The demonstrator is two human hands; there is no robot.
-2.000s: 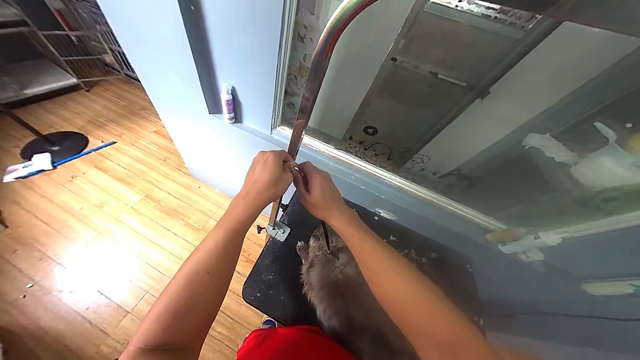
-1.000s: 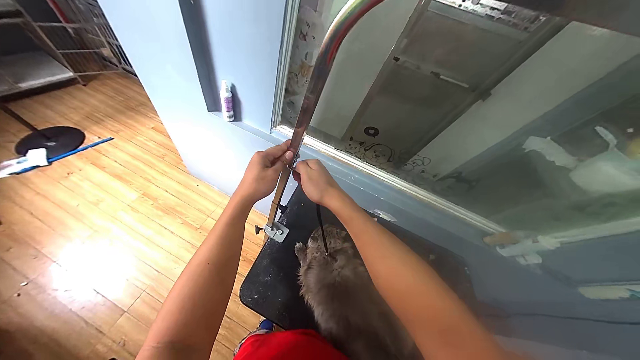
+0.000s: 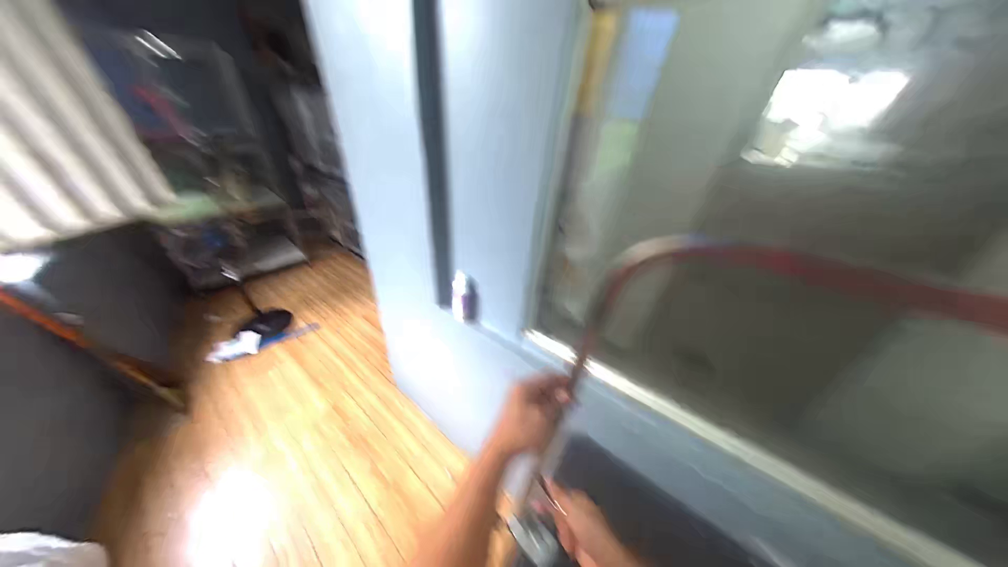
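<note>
Blur softens the whole view. My left hand is closed around the upright part of a curved metal grooming arm, below its bend. Lower down, my right hand is beside the same pole, close above its metal clamp; a thin dark strand or cord shows at its fingers, but its grip is unclear. The black grooming table top lies behind and right of my hands. The grey furry animal is out of view.
A windowed wall with a pale sill runs along the right. A small bottle stands on a ledge. On the wooden floor are a round black base and a blue-handled tool. A metal cage or rack is behind.
The view has swung up and left, taking the animal out of frame. My hands were close together on the pole; now my right hand is lower, near the clamp, apart from my left.
</note>
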